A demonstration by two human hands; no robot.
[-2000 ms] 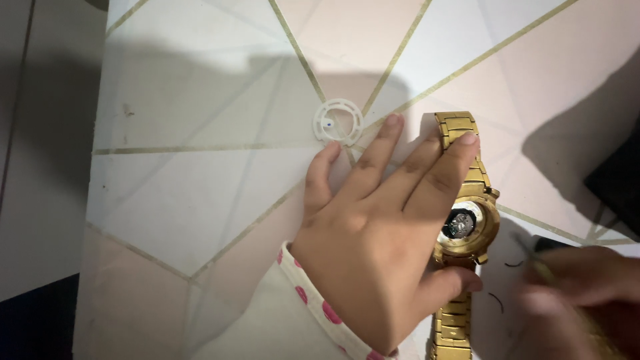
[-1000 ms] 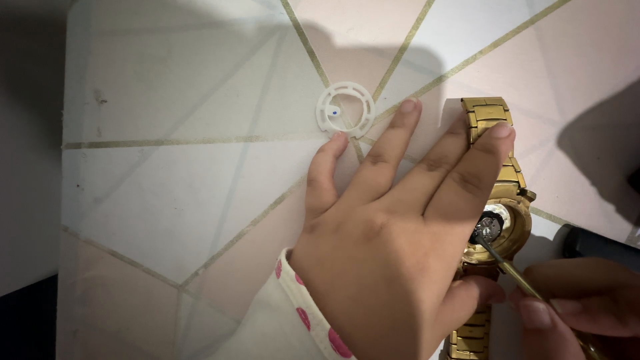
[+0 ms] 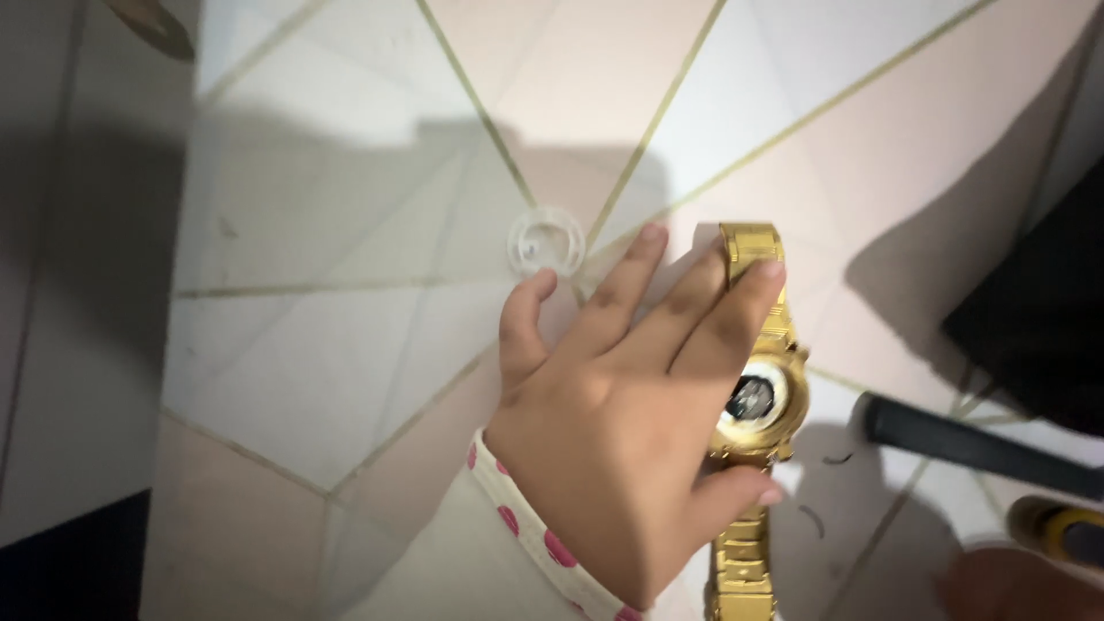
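My left hand [image 3: 621,388] lies spread over a gold-coloured metal wristwatch [image 3: 798,401], its index finger on the upper band and its thumb on the lower band. The open back of the watch case faces up, showing the dark movement [image 3: 752,398] inside a pale ring. A white plastic ring [image 3: 546,243] rests on the surface just beyond my left little finger. My right hand [image 3: 1013,586] is blurred at the lower right edge, mostly cut off by the frame; whether it holds anything cannot be told.
Right of the watch, a dark bar-shaped handle [image 3: 975,444] lies near a yellow and black object [image 3: 1074,530]. Two small thin dark curved pieces [image 3: 838,460] are beside the watch. A black object [image 3: 1044,319] is at the right edge. The patterned tabletop [image 3: 362,345] ends at the left.
My right hand has drawn back from the watch toward the lower right; one second ago it held a thin brass-coloured tool with the tip in the case. My left hand stays on the watch.
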